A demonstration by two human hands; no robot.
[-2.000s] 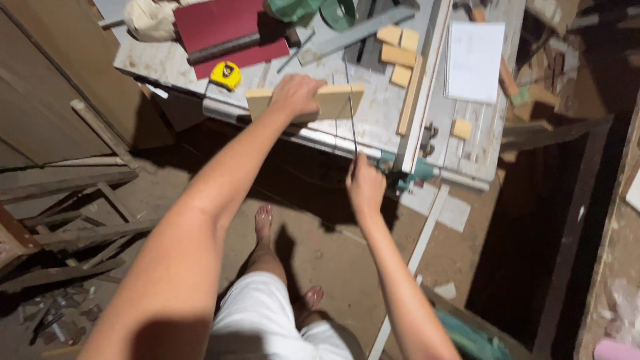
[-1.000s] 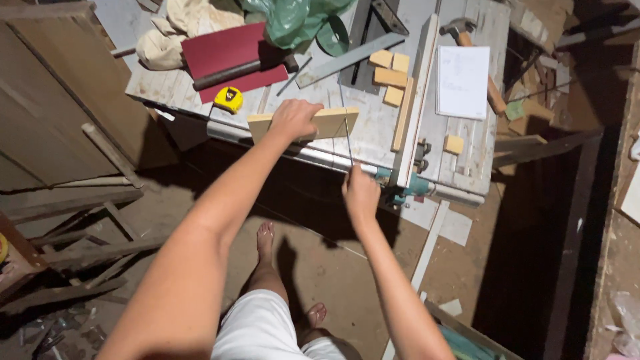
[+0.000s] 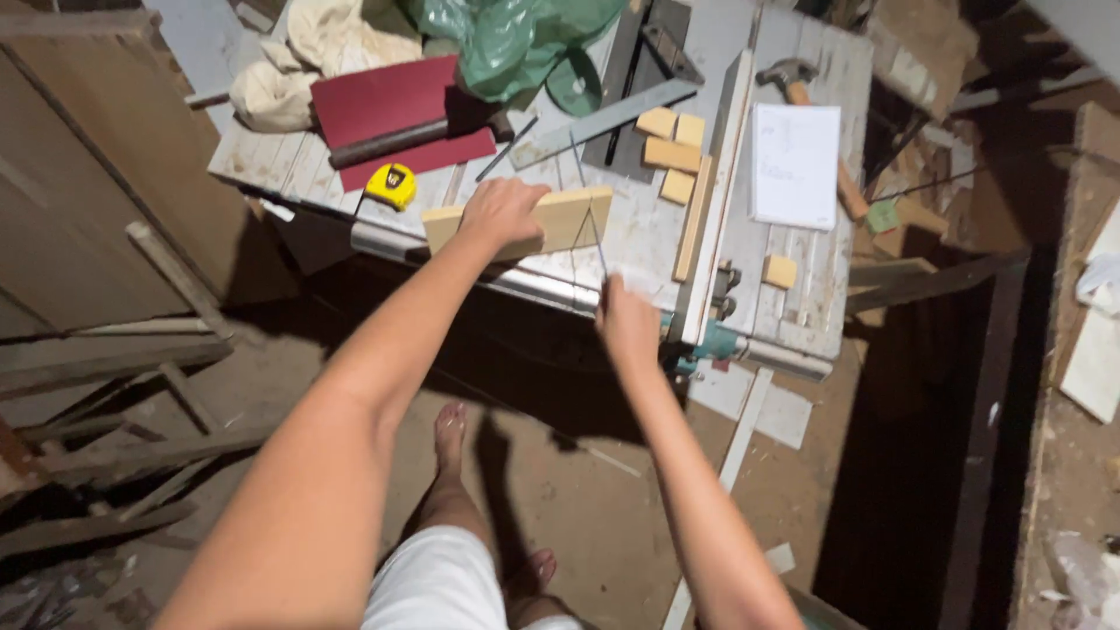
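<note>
My left hand (image 3: 503, 213) grips the top edge of a pale wooden board (image 3: 573, 219) held on its edge at the front of the worktable. In my right hand (image 3: 628, 319), just below the board's right end, is the end of a long, thin saw-like blade (image 3: 598, 241), seen nearly edge-on. The blade crosses the board near its right end and reaches over the tabletop. Dark lines, perhaps shadows, run down the board's face beside it. My right fingers hide the tool's handle. A yellow tape measure (image 3: 391, 186) lies left of the board.
Small wood blocks (image 3: 672, 155), a metal fence (image 3: 719, 201), a steel rule or bar (image 3: 604, 122) and a claw hammer (image 3: 796, 87) partly under a written-on paper pad (image 3: 794, 166) are on the table (image 3: 805, 297). Dark red sheets (image 3: 385, 101) and green plastic (image 3: 516, 44) lie at the back.
My right hand has shifted slightly relative to the board, with the blade still across it. My left hand stays on the board.
</note>
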